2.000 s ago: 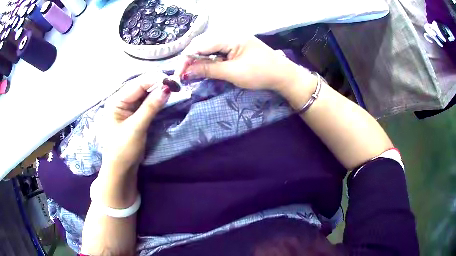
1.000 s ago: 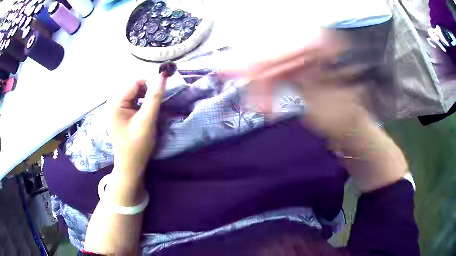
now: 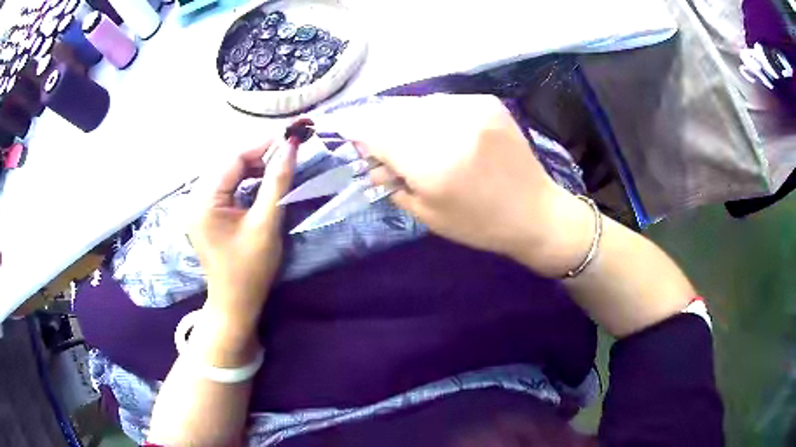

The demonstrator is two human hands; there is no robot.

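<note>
A dark purple garment [image 3: 419, 306] with pale leaf-print lining [image 3: 161, 249] lies over the lap and against the table edge. My left hand [image 3: 244, 205] pinches a dark round button [image 3: 299, 131] between thumb and finger at the garment's upper edge. My right hand [image 3: 471, 175] holds silver thread snips [image 3: 327, 196], their two blades apart and pointing left, just below and right of the button. A thin pale line shows near the right fingertips; I cannot tell whether it is needle or thread.
A pale round dish [image 3: 336, 87] of dark buttons stands on the white table [image 3: 157, 140] beyond my hands. Purple and pink thread spools [image 3: 77, 98] stand at the upper left. A grey-brown cloth bin [image 3: 672, 122] with a blue edge is at the right.
My right hand swept out to the right in a blur, then came back to the button. The snips' open blades now show in it. My left hand still holds the button.
</note>
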